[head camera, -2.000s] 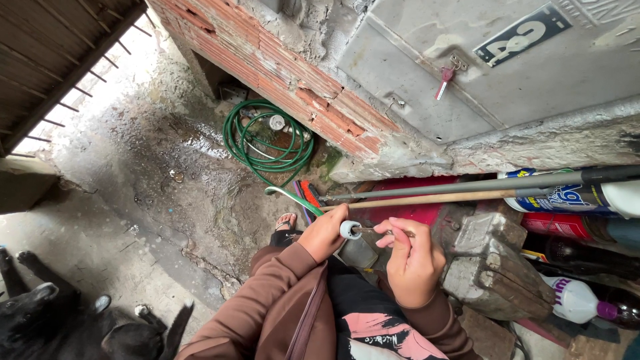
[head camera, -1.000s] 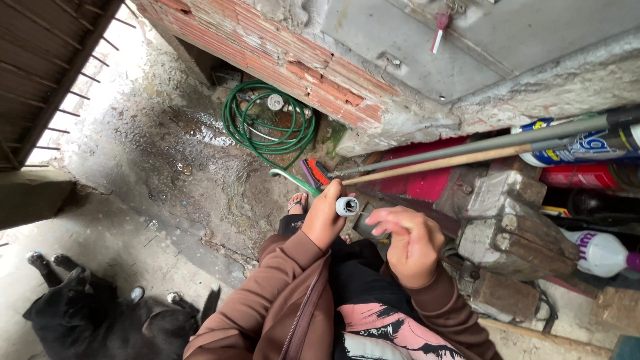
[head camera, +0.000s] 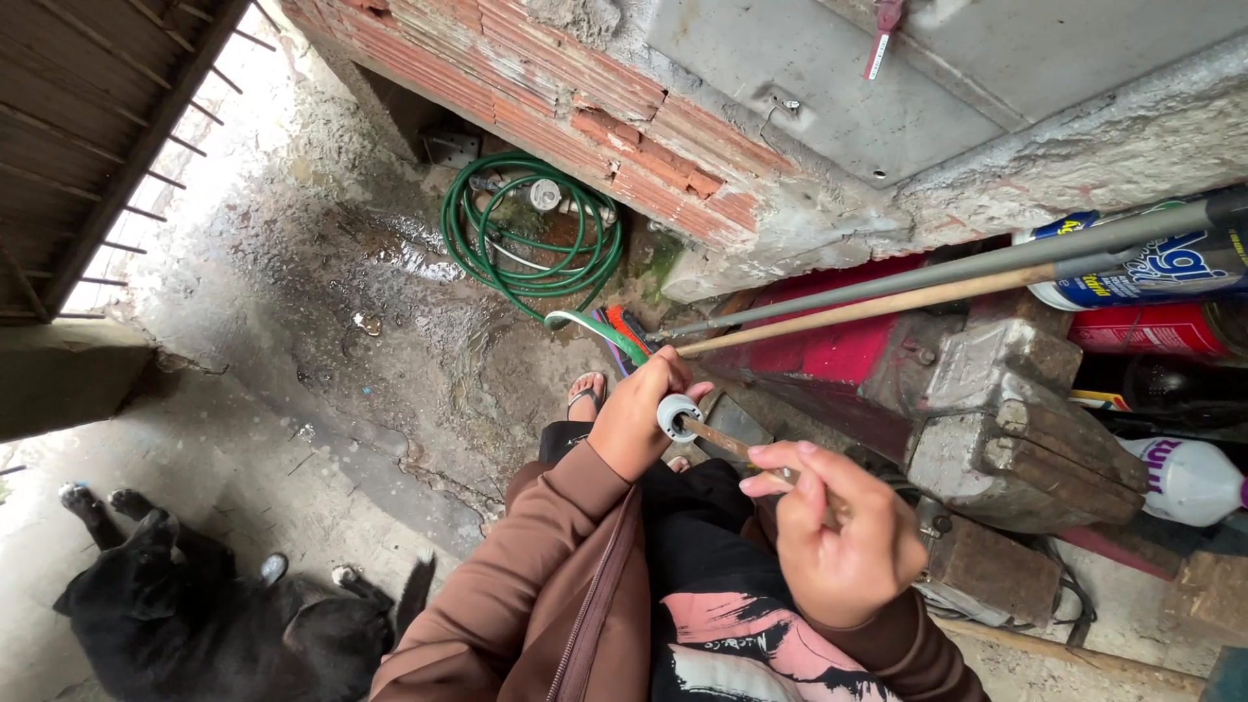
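My left hand (head camera: 639, 414) is closed around a pale grey round plastic fitting (head camera: 678, 417) whose hollow end faces up. A short green and white piece (head camera: 597, 330), seemingly of a brush or hose, sticks out beyond this hand; where it joins is hidden. My right hand (head camera: 848, 531) pinches a thin, flat, rusty metal strip (head camera: 717, 438) between thumb and fingers. The strip's far end lies at the fitting's opening; whether it touches the inside cannot be told.
A coiled green garden hose (head camera: 531, 285) lies by the brick wall (head camera: 546, 83). Two long poles (head camera: 863, 314) slant past my hands at right, above a metal motor-like block (head camera: 1024, 429) and a white plastic bottle (head camera: 1185, 478). A black dog (head camera: 224, 614) lies on the concrete at lower left.
One second ago my right hand was apart from the fitting; now the metal strip in it reaches the opening. My left hand keeps its hold on the fitting.
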